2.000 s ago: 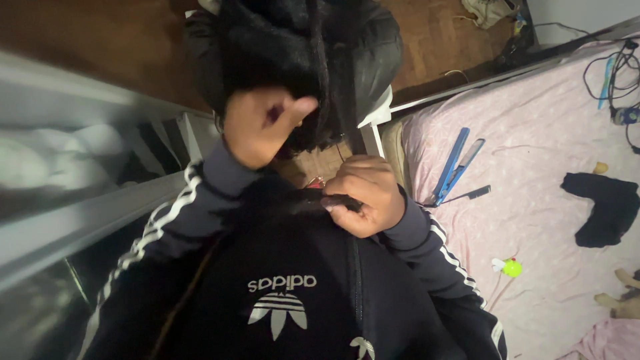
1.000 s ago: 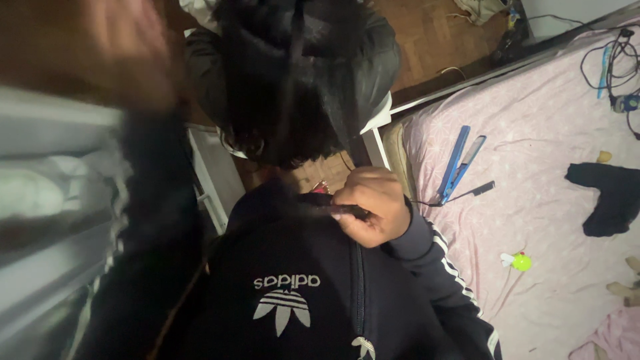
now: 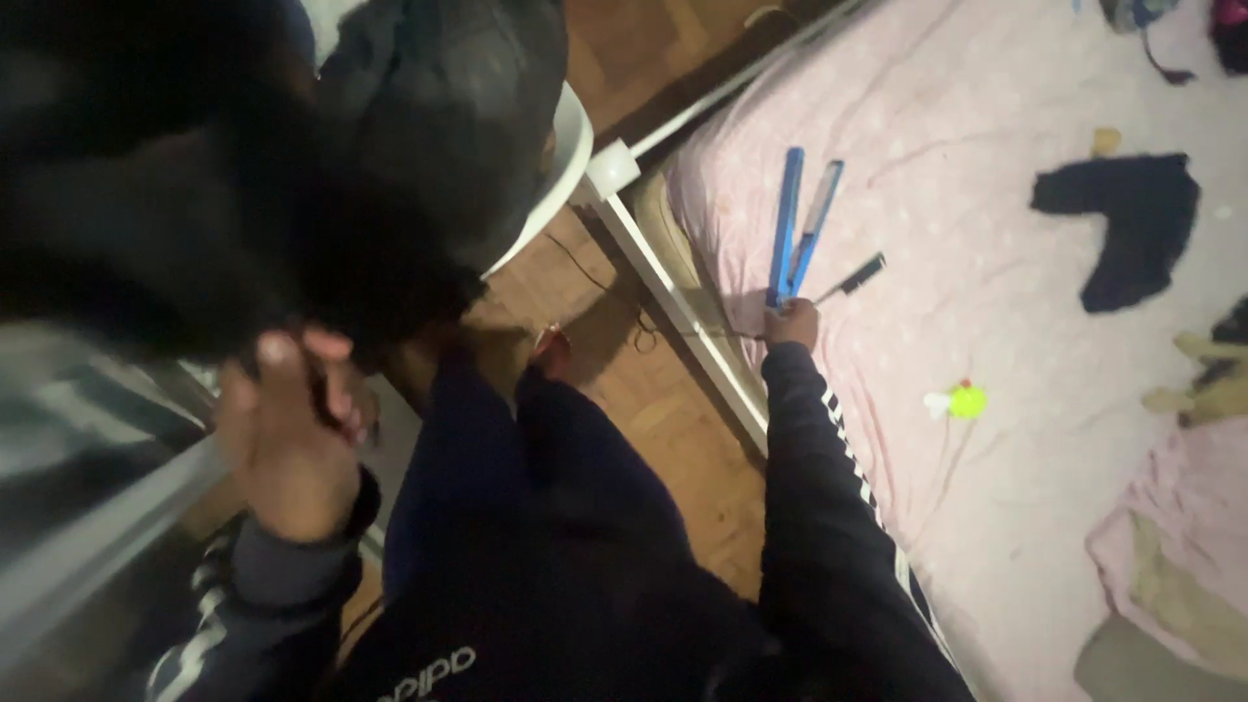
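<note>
A seated person's dark hair (image 3: 292, 195) fills the upper left, blurred. My left hand (image 3: 297, 419) is raised at its lower edge, fingers closed on a lock of it. My right hand (image 3: 792, 324) reaches over the edge of the bed and grips the lower end of a blue hair straightener (image 3: 788, 224), whose two plates stand apart in a V. A thin-handled comb or brush with a dark head (image 3: 863, 274) lies right beside that hand; whether my fingers touch its handle cannot be told.
The bed's pink sheet (image 3: 907, 127) holds a black garment (image 3: 1141, 219), a small neon-yellow object (image 3: 967, 401) and a crumpled pink cloth (image 3: 1189, 526). A white bed rail (image 3: 682, 322) runs beside the wooden floor (image 3: 673, 458). The person sits on a white chair (image 3: 561, 166). A thin cable crosses the floor.
My right hand has moved from in front of my chest to the straightener on the bed and taken hold of it. My left hand is now at the hair. The view has shifted strongly.
</note>
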